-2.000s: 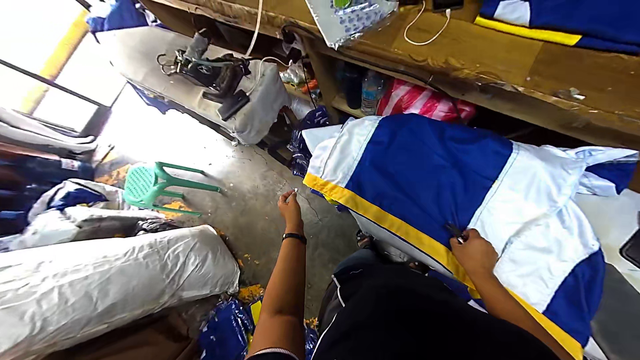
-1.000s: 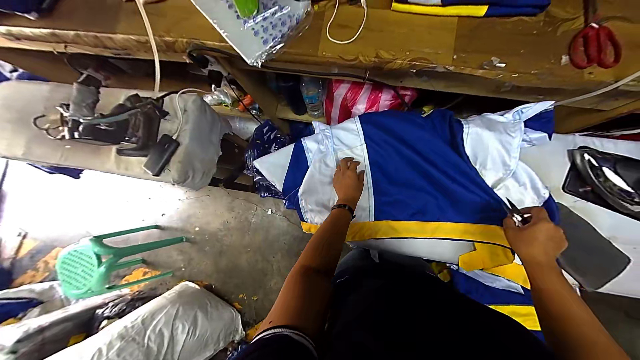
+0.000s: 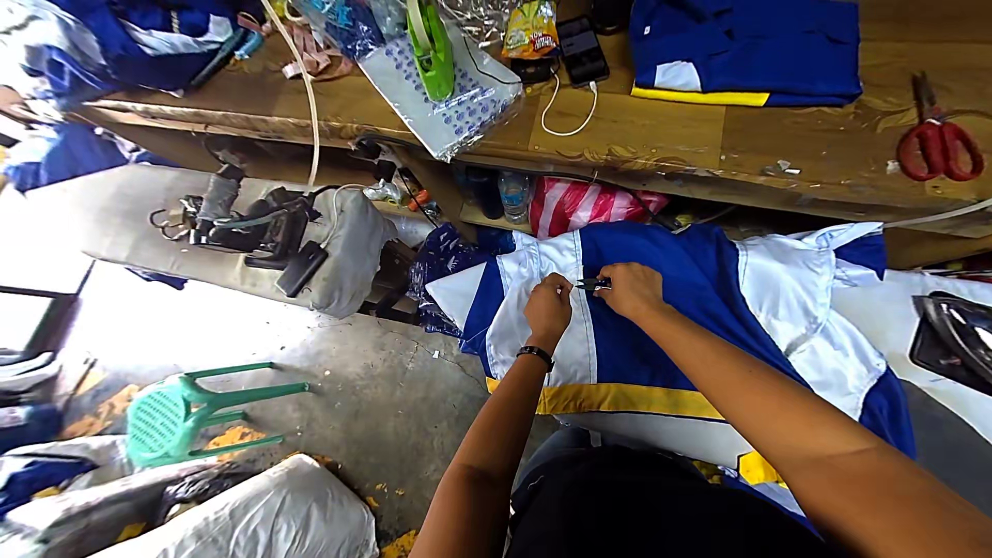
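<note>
A blue and white garment with a yellow hem band (image 3: pixel 635 399) lies spread over a padded white board in front of me. My right hand (image 3: pixel 632 288) holds small dark thread snips (image 3: pixel 593 284), their tips pointing left over the seam between the white and blue panels. Just left of those tips, my left hand (image 3: pixel 549 306) has its thumb and fingertips pinched together above the white panel. Whether a thread is between them is too small to tell.
Red-handled scissors (image 3: pixel 939 147), a folded blue garment (image 3: pixel 744 46) and a green-handled tool (image 3: pixel 430 58) lie on the wooden table (image 3: pixel 620 124). An iron (image 3: pixel 961 333) stands at right. At left are another padded board (image 3: pixel 116 217) and a tipped green plastic stool (image 3: pixel 167 418).
The right hand with the snips has moved left from the garment's right part to beside the left hand. The left hand, lying spread on the white panel a second ago, is now pinched.
</note>
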